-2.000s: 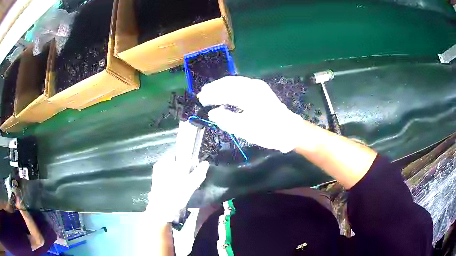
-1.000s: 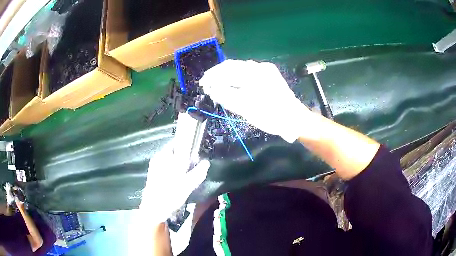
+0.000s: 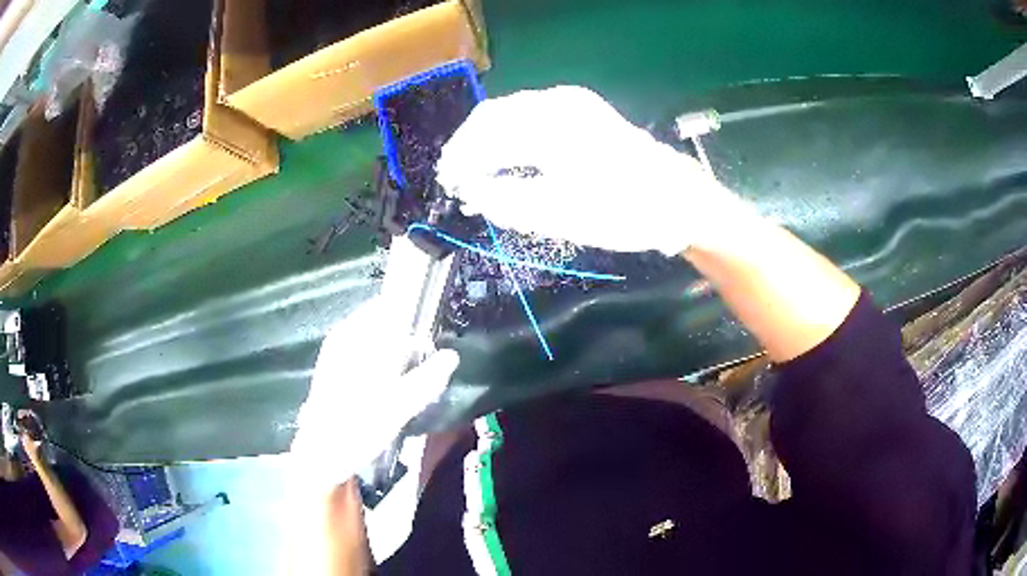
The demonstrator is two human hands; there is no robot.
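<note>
My left hand (image 3: 366, 388), in a white glove, is closed around a silver-grey metal profile (image 3: 414, 295) that tilts up and away from me. A black fitting (image 3: 432, 236) sits at the profile's far end, with thin blue cords (image 3: 518, 264) sticking out to the right and crossing. My right hand (image 3: 563, 169), also gloved, is just above and right of that end, fingers bunched together over the parts. Its fingertips are over dark pieces, and whether they hold anything cannot be told. A heap of tiny silver pieces (image 3: 541, 252) lies under my right hand, partly hidden.
A blue parts tray (image 3: 389, 133) with black parts stands behind my right hand. Brown cardboard boxes (image 3: 349, 77) filled with black parts line the back left. A hammer (image 3: 698, 126) lies at the right, partly covered by my arm. Another person's arm (image 3: 56, 495) shows at far left.
The whole view has shifted, so the boxes and tray sit higher and further left. The blue cords now spread further right and cross. My right hand has moved off the fitting; my left still holds the profile.
</note>
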